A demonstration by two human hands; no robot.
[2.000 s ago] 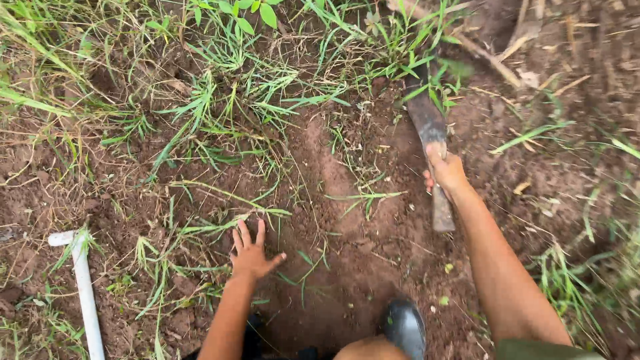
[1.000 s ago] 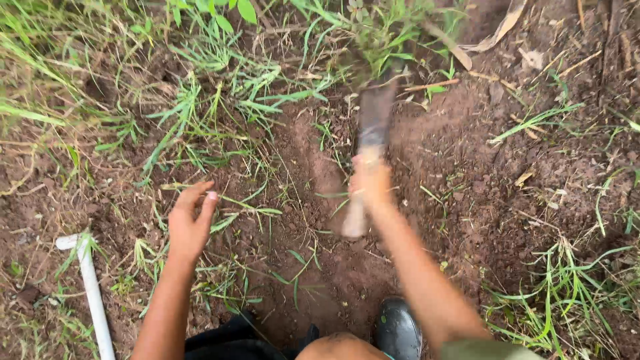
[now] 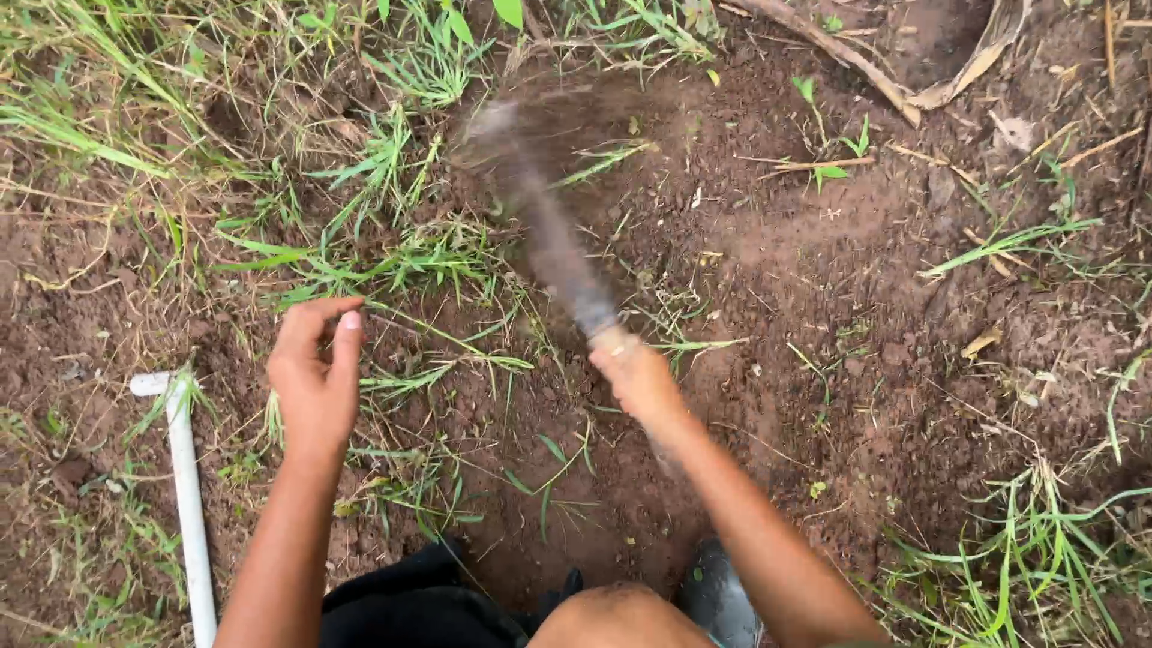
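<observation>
My right hand (image 3: 637, 376) grips the handle of a machete (image 3: 558, 247), whose blade is blurred by motion and points up and left over the brown soil. The blade's tip lies near grass tufts at the upper middle. My left hand (image 3: 315, 364) hovers beside green grass (image 3: 432, 261) on the left, thumb and fingers slightly curled, holding nothing that I can see. Some of the handle is hidden by my right hand.
A white plastic pipe with a fitting (image 3: 187, 504) lies on the ground at the lower left. Dry stalks (image 3: 837, 49) are at the upper right, a grass clump (image 3: 1017, 549) at the lower right. My dark boot (image 3: 717, 594) stands at the bottom.
The machete has swung from pointing upward to pointing up and left. Grass that stood around its blade at the top is no longer there. My left hand has risen off its spread pose near the soil.
</observation>
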